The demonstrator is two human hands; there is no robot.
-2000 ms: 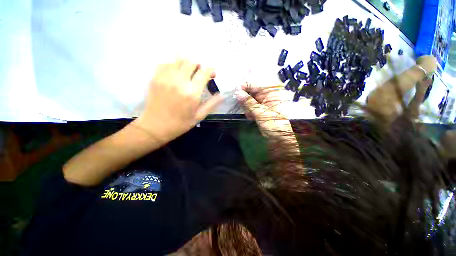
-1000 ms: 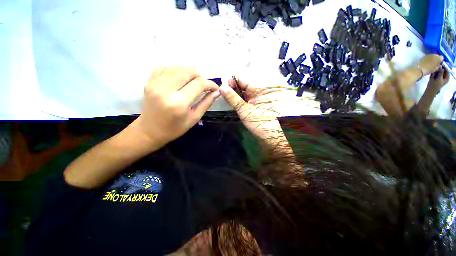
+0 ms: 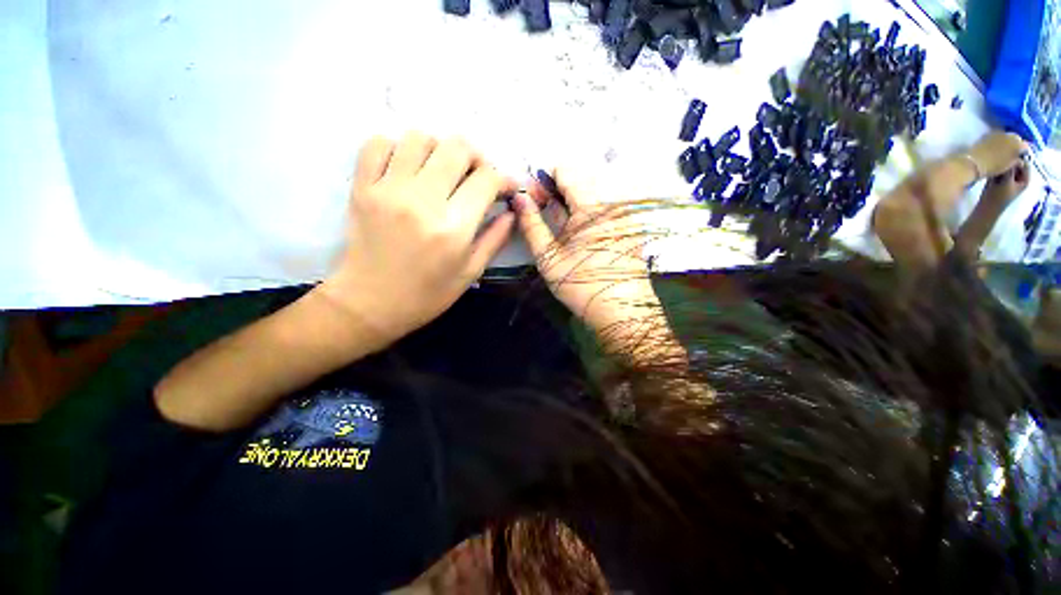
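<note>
My left hand (image 3: 419, 227) is bare, at the table's near edge, with thumb and fingertips closed beside my right fingertips. A black moulded part shows only as a small dark bit (image 3: 513, 200) between the fingertips of both hands. My right hand (image 3: 582, 250) is partly covered by strands of hair. A dark sliver (image 3: 546, 181) shows at its fingertips; I cannot tell if it is a blade or a part's edge. An upper pile of black parts (image 3: 675, 23) lies at the far edge. A right-hand pile of smaller black parts (image 3: 803, 151) lies to the right.
The white table covering (image 3: 209, 140) carries tiny dark specks. Another person's hands (image 3: 948, 192) are at the right, beyond the right-hand pile. A blue bin edge (image 3: 1022, 70) stands at the far right. Dark hair (image 3: 814, 407) hides much of the lower right.
Two seconds ago my hands were apart, with a black part at my left fingertips. They have come together. Since one second ago the piles have shifted slightly right in view.
</note>
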